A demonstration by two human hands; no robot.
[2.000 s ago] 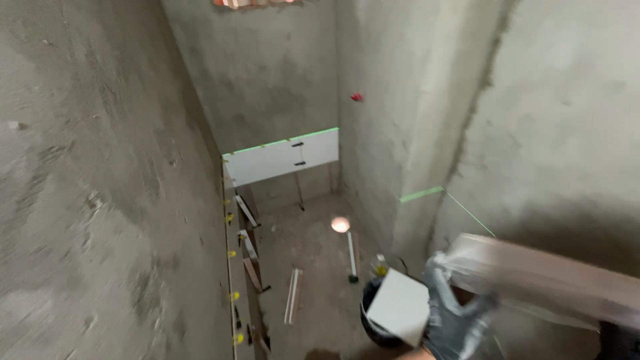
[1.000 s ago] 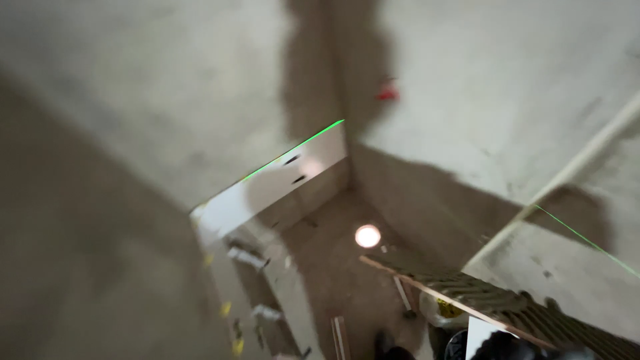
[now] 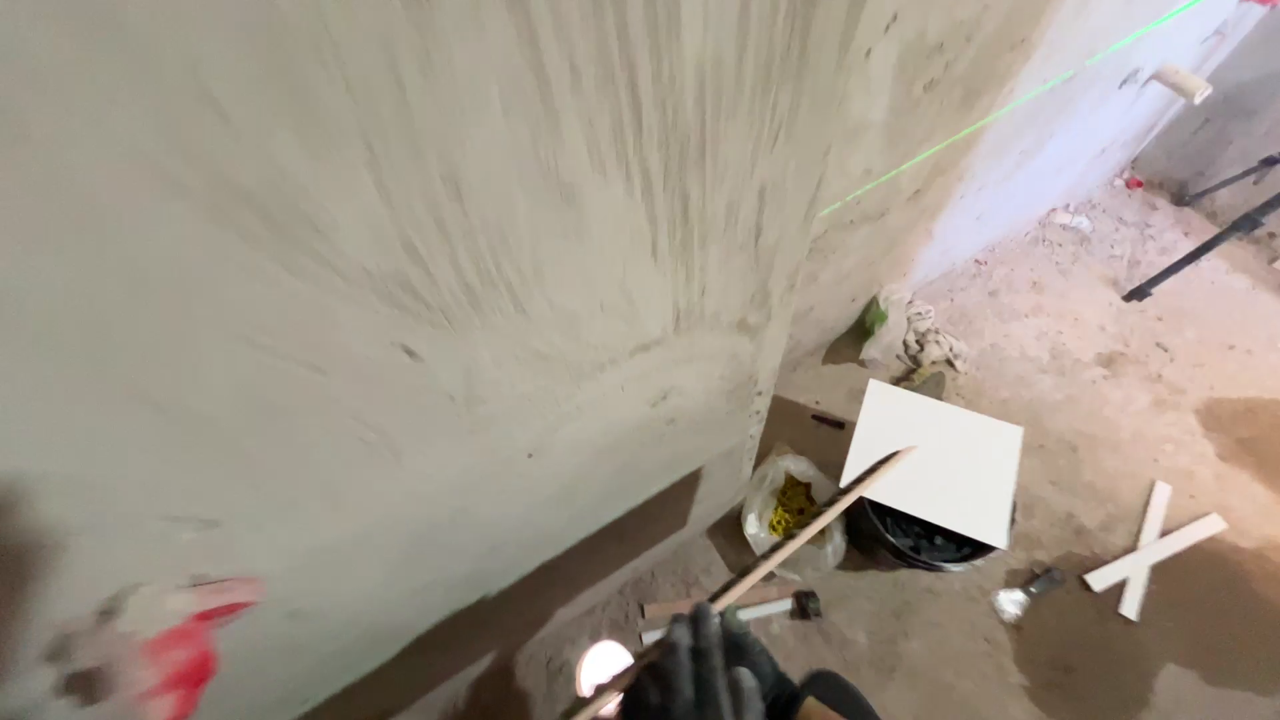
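Note:
A long thin panel, probably a tile (image 3: 810, 530), is seen nearly edge-on, slanting from the lower centre up to the right. Along its upper-left edge runs a dark layer. A gloved hand, apparently my right hand (image 3: 700, 665), grips the panel near the bottom of the view, its wrist toward the lower right. My left hand is not seen apart from it. Beyond the panel's far end, a white square tile (image 3: 945, 465) lies over a black bucket (image 3: 925, 545) with dark pieces inside. Beside the bucket stands a plastic bag (image 3: 790, 510) holding yellow plastic pieces.
A grey plastered wall (image 3: 450, 350) fills the left, with a blurred red fitting (image 3: 185, 650) low down. A green laser line (image 3: 960, 135) crosses it near a pipe stub (image 3: 1182, 83). On the floor are crossed white strips (image 3: 1150, 555), a handled tool (image 3: 1030, 595) and black tripod legs (image 3: 1200, 250).
The view has swung strongly toward the wall and floor at the right. The panel's ridged adhesive side, plain one second ago, is now almost edge-on.

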